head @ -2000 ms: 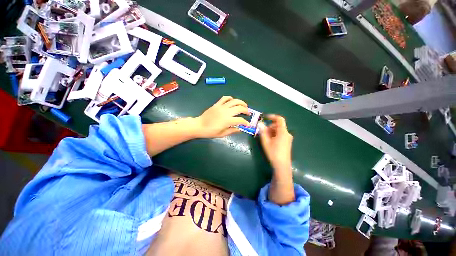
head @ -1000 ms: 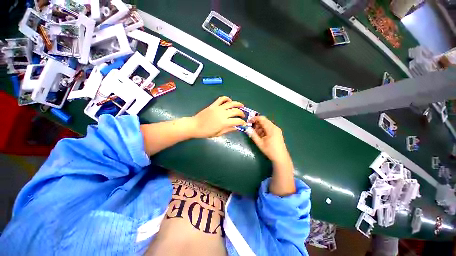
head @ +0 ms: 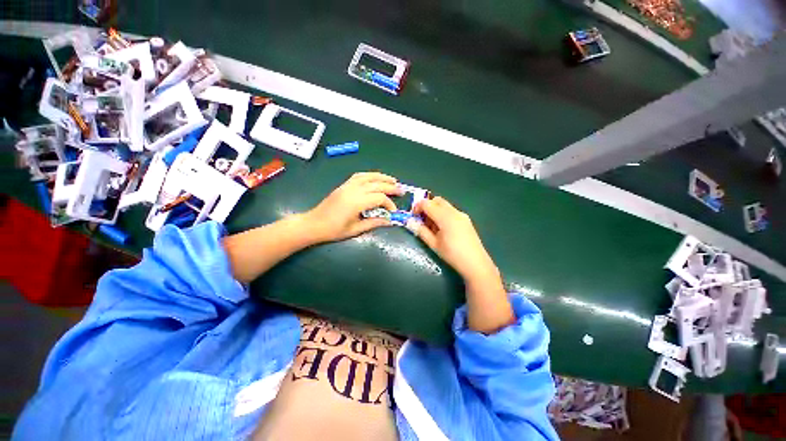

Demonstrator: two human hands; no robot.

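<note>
A white frame unit with a blue cell along its near edge is held between my hands over the green bench. My left hand grips its left side, fingers over the frame. My right hand holds its right side with thumb and fingertips near the end of the blue cell. My fingers cover parts of the unit, so its inner parts are hard to tell. A loose blue cell and an empty-looking white frame lie just beyond my left hand.
A tangled pile of white frames is at left, with an orange-red strip at its edge. A stack of white frames is at right. Beyond the pale rail, units sit on the green belt. A grey post crosses upper right.
The view has shifted, so the right stack sits further right. My right hand has closed in on the unit's right side, and the unit is turned, its blue cell facing me more plainly.
</note>
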